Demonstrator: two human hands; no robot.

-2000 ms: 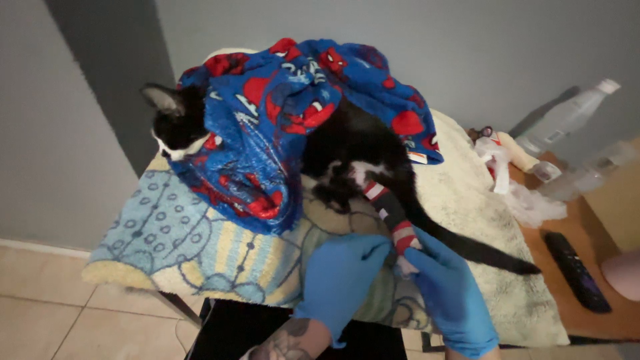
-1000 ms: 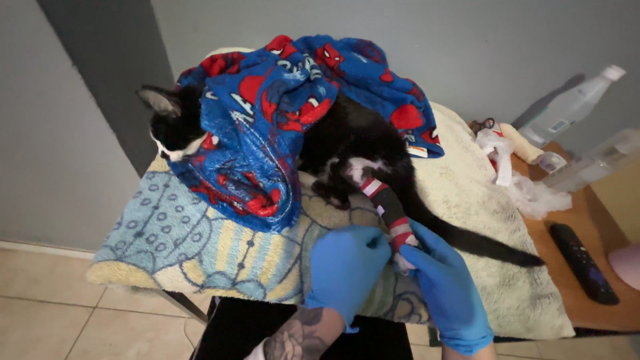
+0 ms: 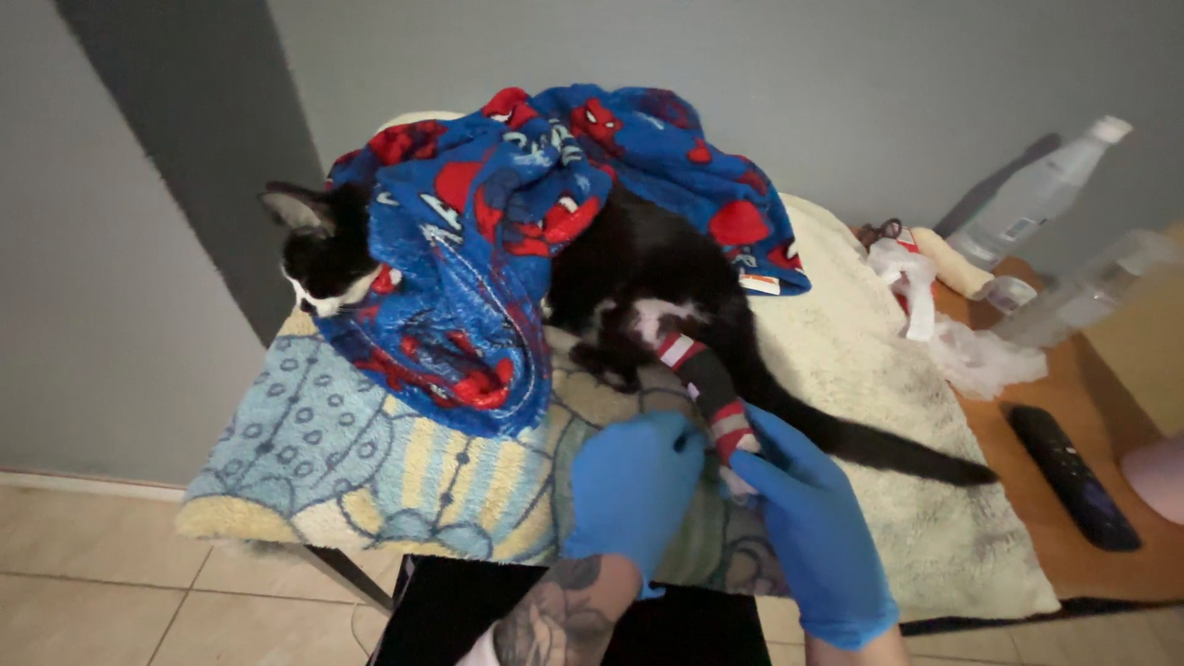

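Observation:
A black and white cat [image 3: 647,259] lies on a patterned towel [image 3: 361,462], its head to the left and its body partly under a blue and red fleece blanket [image 3: 481,277]. One leg wears a striped red, white and dark wrap [image 3: 708,384], with a shaved patch of skin above it. My right hand [image 3: 814,518], in a blue glove, holds the lower end of that leg between fingers and thumb. My left hand [image 3: 634,490], gloved too, is curled just left of the wrapped paw; whether it grips anything is hidden.
On the wooden table [image 3: 1082,407] at the right are a remote control [image 3: 1073,476], clear plastic bottles [image 3: 1036,199], crumpled plastic [image 3: 985,356] and a rolled bandage [image 3: 951,264]. The cat's tail [image 3: 888,449] stretches over the pale towel. A grey wall stands behind.

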